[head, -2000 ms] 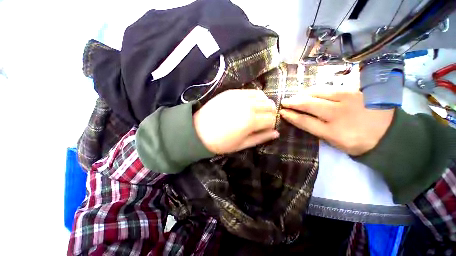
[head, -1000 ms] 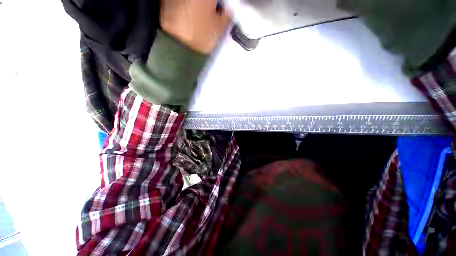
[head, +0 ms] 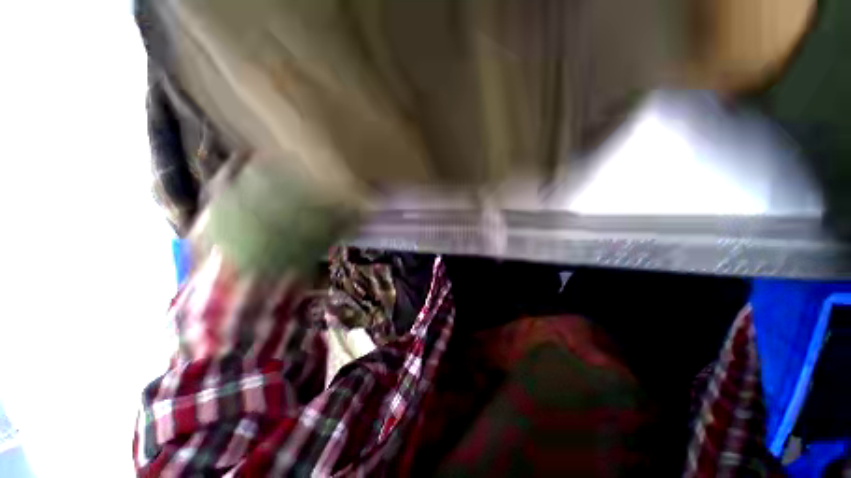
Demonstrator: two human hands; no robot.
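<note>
A brown plaid cloth (head: 448, 93), strongly blurred, spreads across the upper middle of the view, over the white table top and down to its front edge. My right hand (head: 751, 42) is at the top right, blurred and cut off by the top edge, beside the cloth's right side; its fingers and grip cannot be made out. My left green cuff shows at the left, blurred, at the cloth's lower left. My left hand cannot be told apart from the blurred cloth.
The table's grey measuring edge (head: 606, 243) runs across the middle. Crumpled patterned cloth (head: 364, 285) and a pale piece (head: 347, 350) lie below it by my red plaid sleeve. A blue bin (head: 793, 327) is at the lower right. Dark cloth (head: 166, 140) hangs at the upper left.
The view tipped down from the sewing machine, which is out of sight. Since one second ago, the brown cloth has come across the bare table top and my left cuff has moved lower.
</note>
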